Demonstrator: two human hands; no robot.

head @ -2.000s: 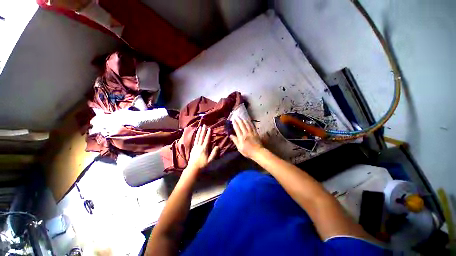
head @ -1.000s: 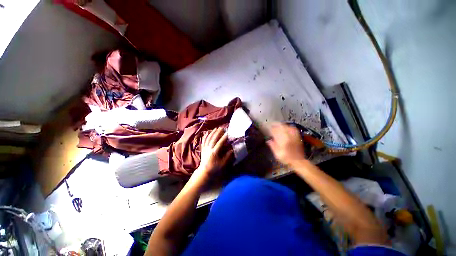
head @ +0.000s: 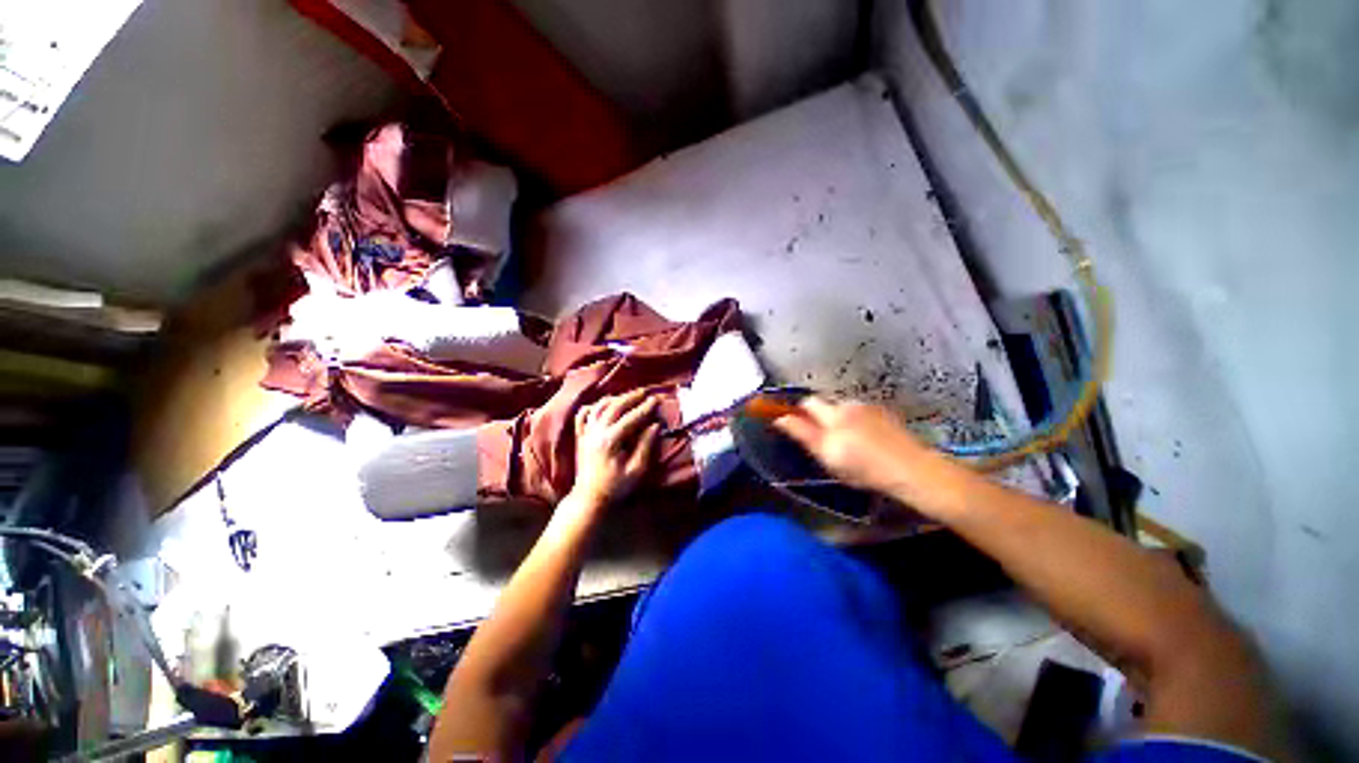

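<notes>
A reddish-brown garment piece (head: 589,373) with white cloth parts (head: 724,373) at its right end lies draped over the grey sleeve board (head: 420,474). The board's rounded left end shows bare. My left hand (head: 614,447) rests on the brown cloth with its fingers spread, pressing it down. My right hand (head: 847,443) grips the orange-brown handle of the steam iron (head: 797,474). The iron's dark pointed plate is at the right end of the garment, by the white part. Whether it touches the cloth is unclear.
A heap of brown and white cloth (head: 391,224) is at the back left. The steam hose (head: 1100,328) loops from the iron up the right wall. Dark specks lie on the white table (head: 730,201). Small snips (head: 242,546) lie at the left. A machine (head: 90,596) stands at the lower left edge.
My right hand has left the garment, taken hold of the iron and brought it left to the garment's right end. My left hand has stayed on the cloth.
</notes>
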